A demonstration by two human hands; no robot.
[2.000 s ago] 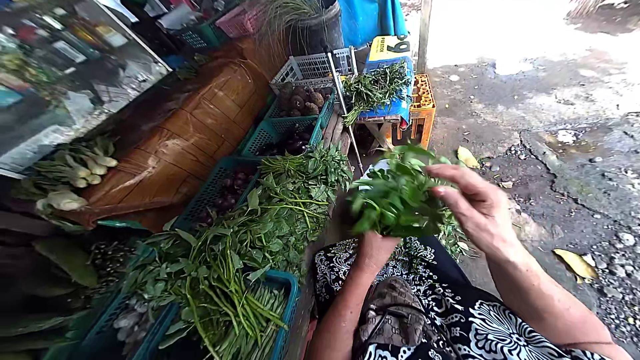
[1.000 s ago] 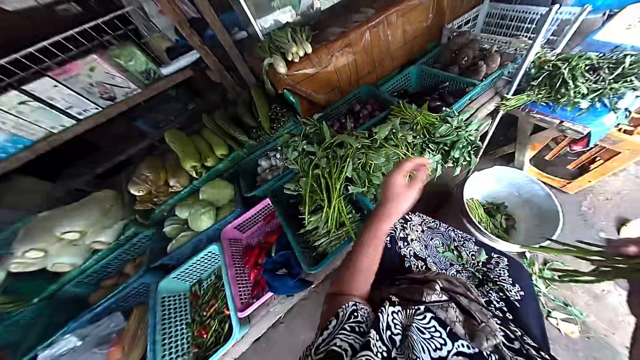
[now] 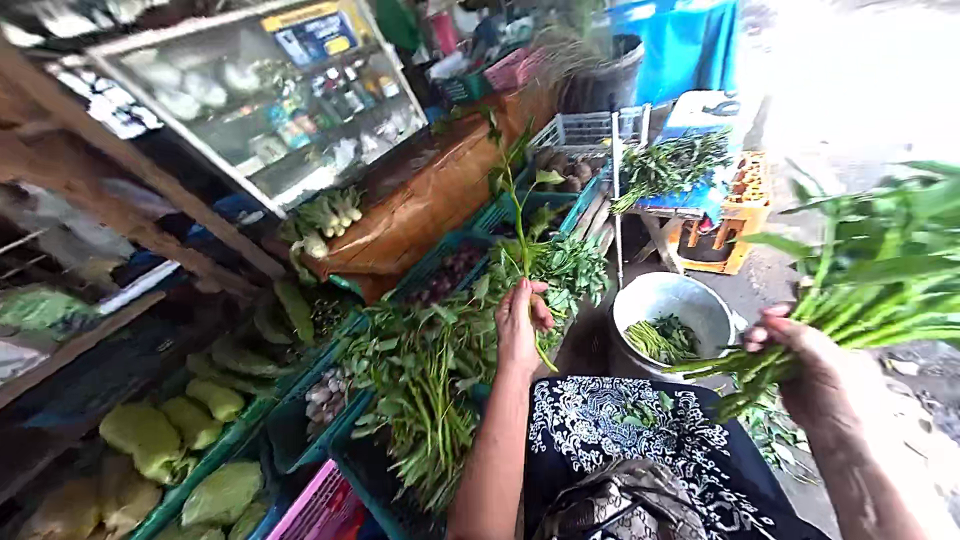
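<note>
Upright in my left hand [image 3: 521, 322] is a single leafy green stem [image 3: 517, 210], held above the crate of greens. My right hand [image 3: 806, 367], at the right, grips a thick bunch of leafy greens [image 3: 870, 277], its leaves fanned up and right and its stem ends pointing left. Between and beyond my hands stands a round metal pot [image 3: 709, 300] with cut green stems and leaves [image 3: 664, 339] inside. More bunches of greens [image 3: 431, 397] lie in a teal plastic crate left of my left arm. Leaf scraps [image 3: 646, 414] rest on the patterned cloth [image 3: 600, 397] over my lap.
Crates of chayote-like vegetables [image 3: 222, 495], garlic-like bulbs [image 3: 326, 397] and dark red onion-like bulbs [image 3: 450, 274] line the left. A pink crate [image 3: 319, 502] is low at centre-left. Behind are a glass case [image 3: 262, 97], greens on a small table [image 3: 675, 161] and an orange crate [image 3: 731, 240].
My left hand was empty over the crated greens one second ago; now it holds a stem upright. The bunch in my right hand has come farther into view. The view has swung.
</note>
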